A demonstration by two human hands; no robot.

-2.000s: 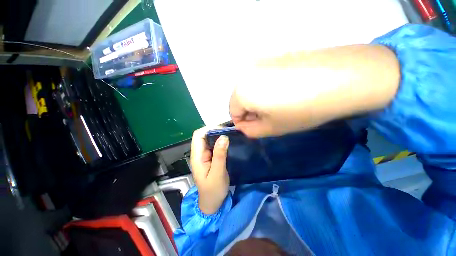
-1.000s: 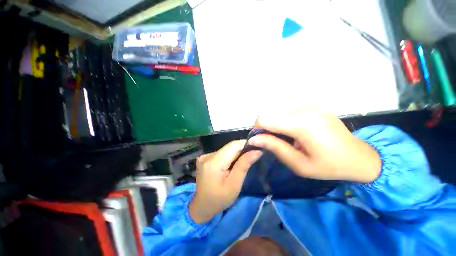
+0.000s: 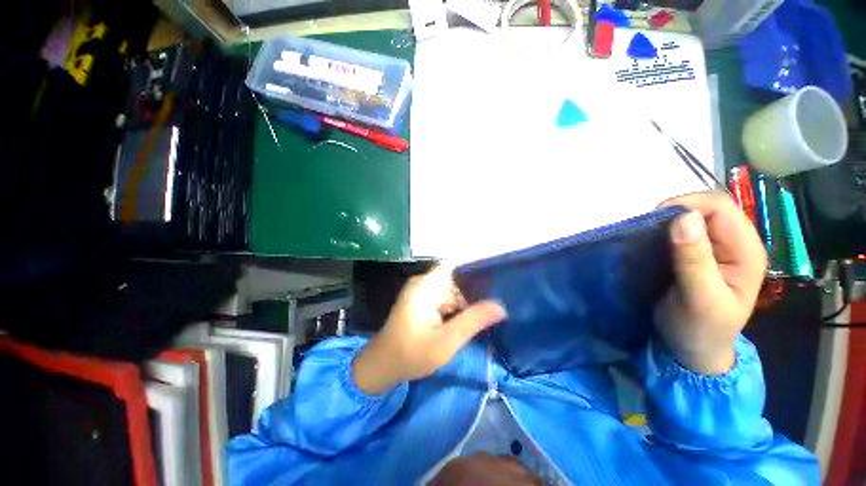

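A dark blue and black tablet (image 3: pixel 579 299) is held tilted over my lap, its long edge towards the bench. My left hand (image 3: pixel 427 327) grips its left end, the thumb on the face. My right hand (image 3: pixel 712 275) grips its upper right corner, the thumb on the face and the fingers behind. The side of the tablet turned away is hidden. Tweezers (image 3: pixel 690 157) and a light blue triangular pick (image 3: pixel 571 114) lie on the white mat.
A clear plastic box (image 3: pixel 332 81) and red pen (image 3: pixel 366 131) are at left on the green bench (image 3: pixel 323 204). A white cup (image 3: pixel 795 131) and blue bin (image 3: pixel 793 47) are at right. Black slabs (image 3: pixel 214 152) stand far left. Red and white frames (image 3: pixel 185 408) stand lower left.
My right hand has moved from the tablet's left corner to its right end. The tablet's long edge now shows, tilted up to the right. More of the bench is in view.
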